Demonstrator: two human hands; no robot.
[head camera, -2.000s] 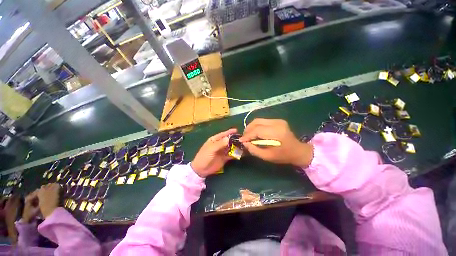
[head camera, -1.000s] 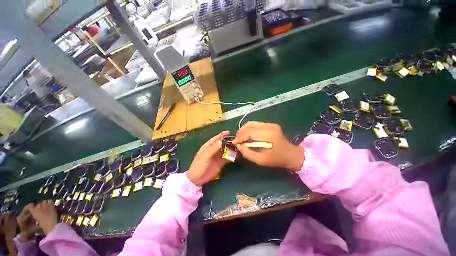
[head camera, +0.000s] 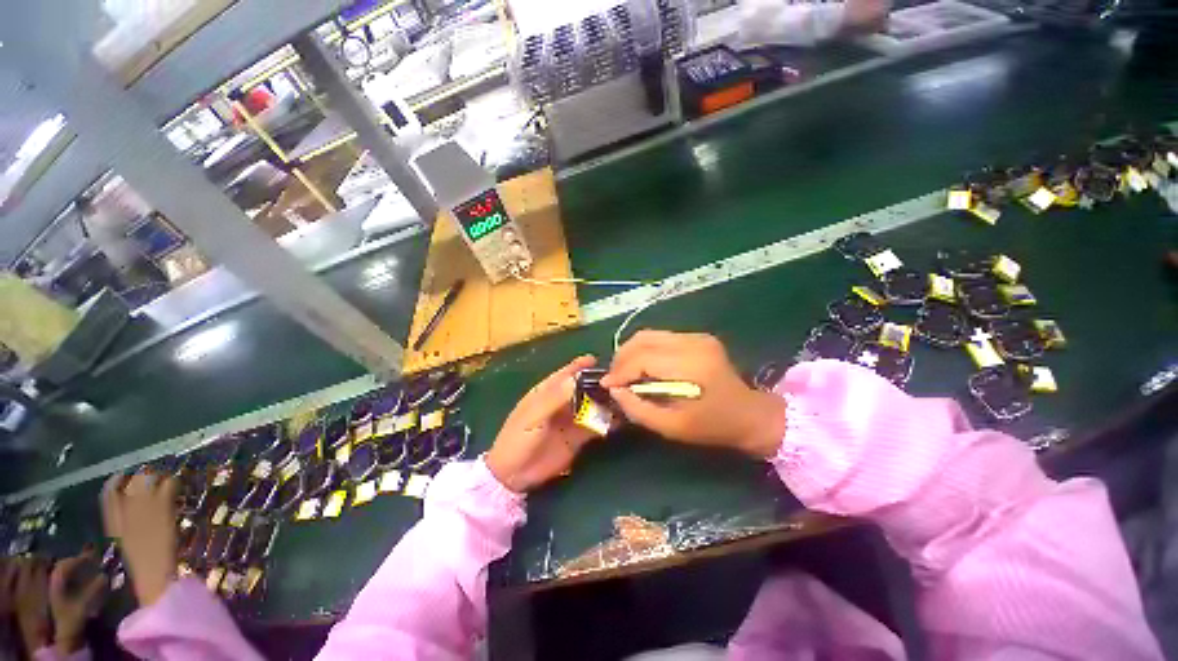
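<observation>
My left hand (head camera: 536, 433) holds a dark smartwatch assembly (head camera: 590, 384) with its white and yellow battery (head camera: 593, 416) hanging from it. My right hand (head camera: 685, 381) grips a cream test probe (head camera: 667, 389) like a pen, its front end at the assembly; the exact contact is hidden by the fingers. The thin white probe cord (head camera: 629, 314) loops back to the DC power supply (head camera: 473, 213), which shows red and green digits.
The supply stands on a wooden board (head camera: 535, 307) with a thin dark stick (head camera: 437, 316). Rows of assemblies (head camera: 359, 458) lie left, loose ones (head camera: 939, 314) right. Wrinkled clear film (head camera: 640, 540) is on the near edge. Another person's hand (head camera: 145, 523) is at far left; a post (head camera: 246, 213) stands left.
My two hands stay together at the assembly with the probe. The other person's hand at far left has risen and moved over the rows. Another person's arm now shows at the top.
</observation>
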